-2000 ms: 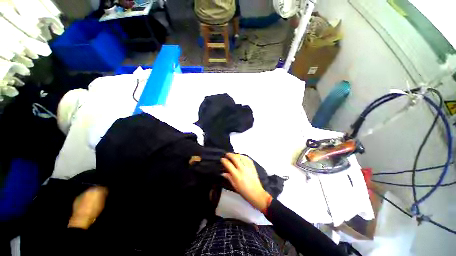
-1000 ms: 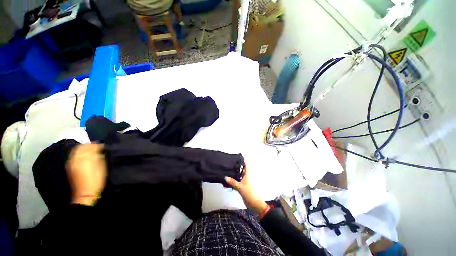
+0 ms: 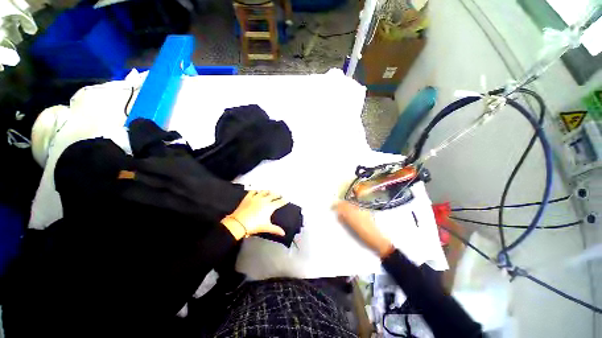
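A black garment (image 3: 158,198) covers the left and near part of the white table cover (image 3: 323,125). A sleeve lies across it towards the middle, with a small brown label at its left part. My left hand (image 3: 261,212) lies with fingers spread on the sleeve near its cuff end. My right hand (image 3: 360,224) is blurred, just below and left of the steam iron (image 3: 386,185); whether it touches the iron cannot be told. The iron rests on the right side of the table, its orange-brown handle up.
A blue sleeve board base (image 3: 162,82) stands at the far left, beside a cream padded lump (image 3: 47,132). Black and blue hoses (image 3: 548,165) loop at the right by the wall. A wooden stool (image 3: 257,33) and a cardboard box (image 3: 391,63) stand beyond the table.
My left hand has moved right along the sleeve to near its cuff. My right hand has left the cuff and moved right and up beside the iron. The view has shifted.
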